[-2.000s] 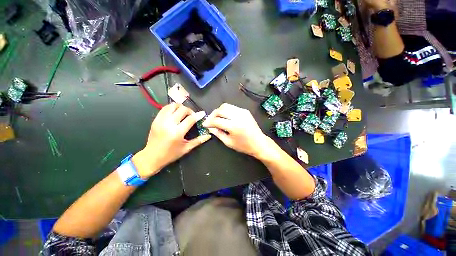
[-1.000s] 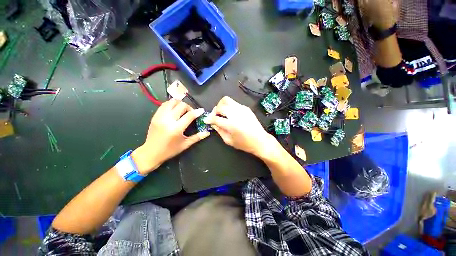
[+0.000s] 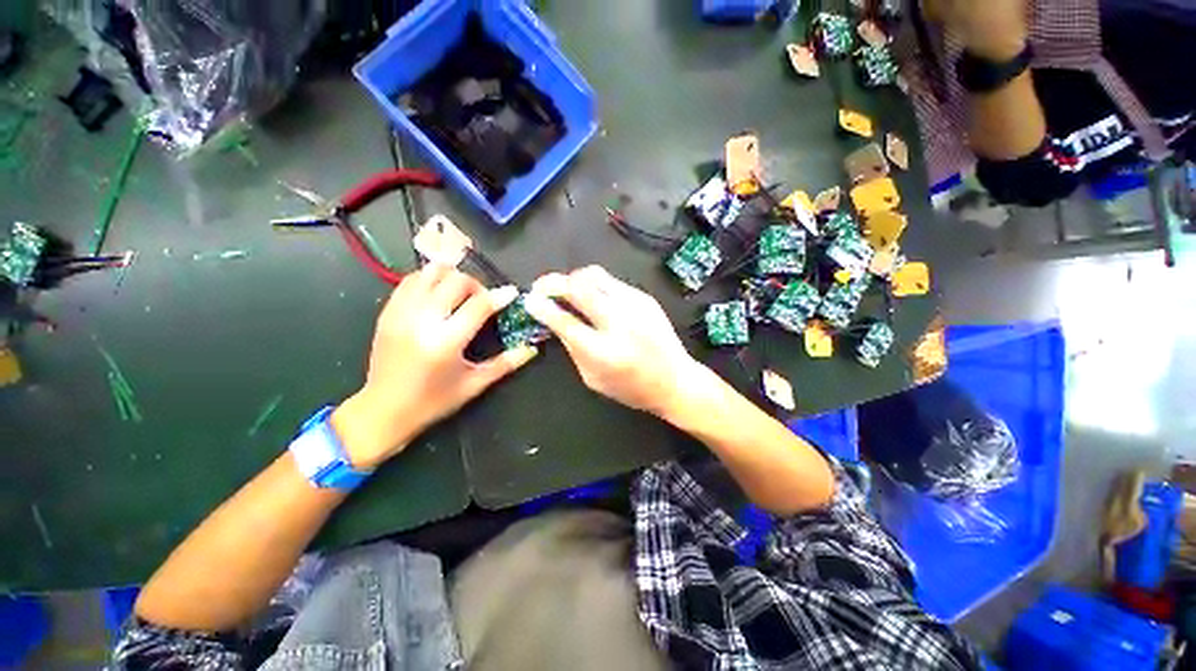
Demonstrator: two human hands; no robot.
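Observation:
A small green circuit board (image 3: 518, 326) lies at the bench's middle, partly hidden by my fingers. Dark wires run from it to a whitish square plate (image 3: 442, 241) above my left hand. My left hand (image 3: 433, 338) holds the board between thumb and fingers from the left. My right hand (image 3: 614, 338) has its fingertips closed together on the board's upper right; whether they pinch a small part cannot be seen. Red-handled pliers (image 3: 373, 210) lie with jaws apart, just beyond my left hand.
A blue bin (image 3: 573, 135) of black parts stands beyond my hands. Wired boards (image 3: 782, 250) with yellow plates are heaped at right. A coworker's arm (image 3: 1003, 121) is at upper right. A plastic bag (image 3: 197, 66) and green slivers lie left; a blue tote (image 3: 1003, 524) stands below right.
The whole view has shifted slightly, so the bench things appear farther left. My right fingertips have moved slightly over the board's upper edge. My left hand keeps its hold.

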